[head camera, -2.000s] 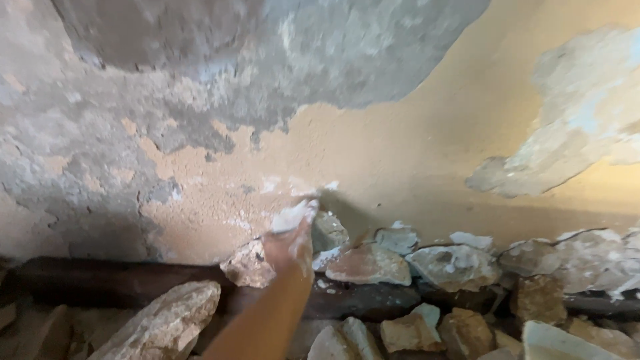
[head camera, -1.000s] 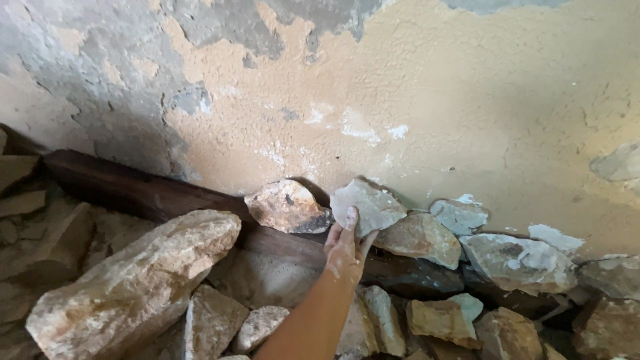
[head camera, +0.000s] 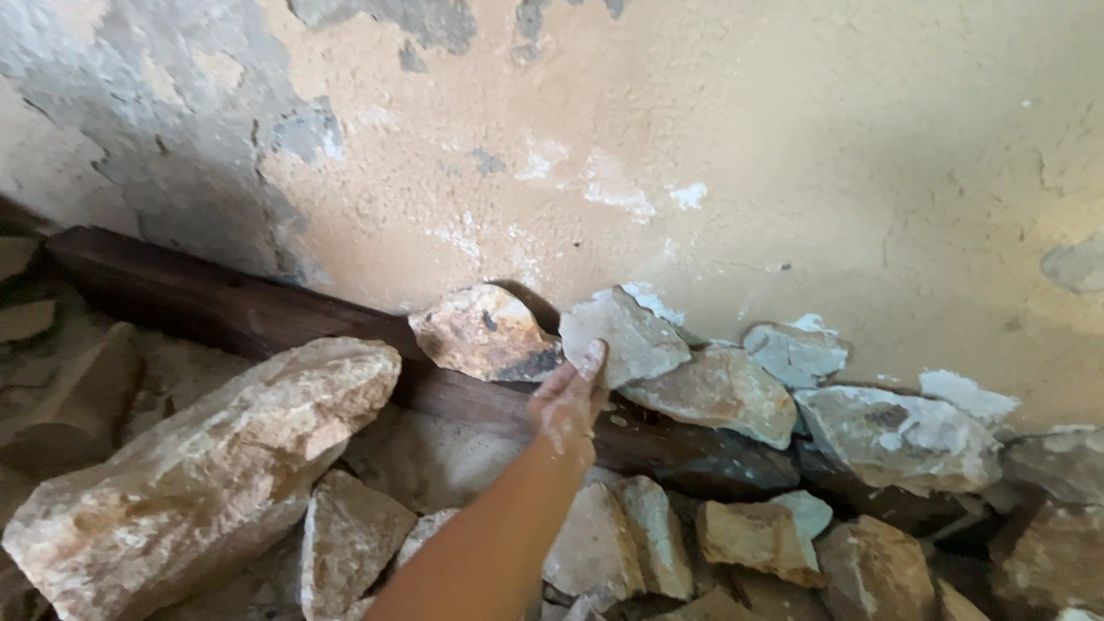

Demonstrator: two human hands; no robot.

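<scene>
My left hand (head camera: pixel 571 392) grips the lower left edge of a flat grey stone (head camera: pixel 625 336), with the thumb on its front face. The fingers are partly hidden, and whitish residue marks the hand. The stone stands tilted against the plastered wall (head camera: pixel 776 172). To its left, an orange-white stone (head camera: pixel 487 332) rests on a dark wooden beam (head camera: pixel 216 302). A tan stone (head camera: pixel 720 392) lies just right of and below the held stone. My right hand is out of view.
White-smeared stones (head camera: pixel 901 435) continue along the wall to the right. A large, long rough stone (head camera: pixel 207 474) lies at lower left. Several smaller stones (head camera: pixel 759 539) are piled below the beam. Grey patches (head camera: pixel 198 147) show where the wall's tan coat has peeled.
Two seconds ago my left hand was against the wall by the white smears; it has moved down onto the flat grey stone, which it was also touching one second ago. The view has shifted.
</scene>
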